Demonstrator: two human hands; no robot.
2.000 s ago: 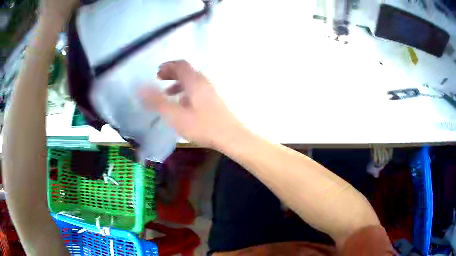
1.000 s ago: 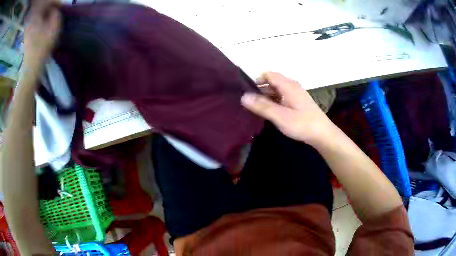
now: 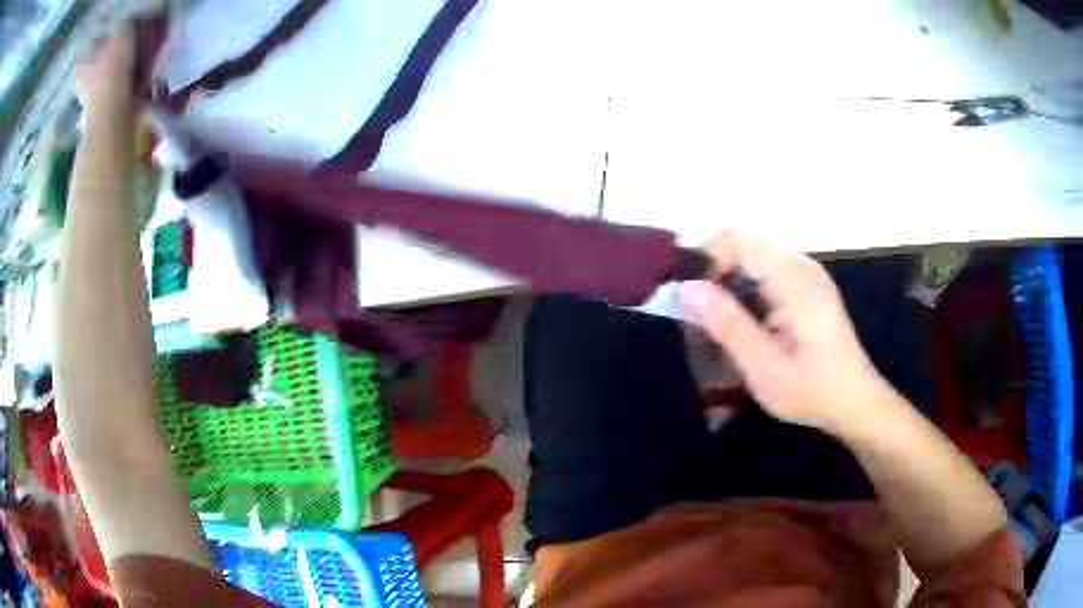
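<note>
The maroon fabric panel (image 3: 511, 244) stretches from the left side to my right hand along the table's front edge, part of it hanging down. My right hand (image 3: 778, 315) pinches its right end. My left hand (image 3: 119, 65) is at the upper left, blurred, with maroon cloth at its fingers. Pale grey fabric (image 3: 356, 54) with dark maroon strips (image 3: 410, 83) lies on the white table at the upper left, next to the maroon panel. Its border against the table is hard to see.
Thread snips (image 3: 988, 111) lie on the white table (image 3: 760, 154) at the right, beside a thin dark cord. Below the table are a green basket (image 3: 267, 416) and a blue basket (image 3: 315, 558) at left, and another blue basket (image 3: 1047, 380) at right.
The maroon panel, spread broadly one second ago, is now a narrow band, and the pale cloth with dark strips shows on the table behind it. My right hand appears farther right.
</note>
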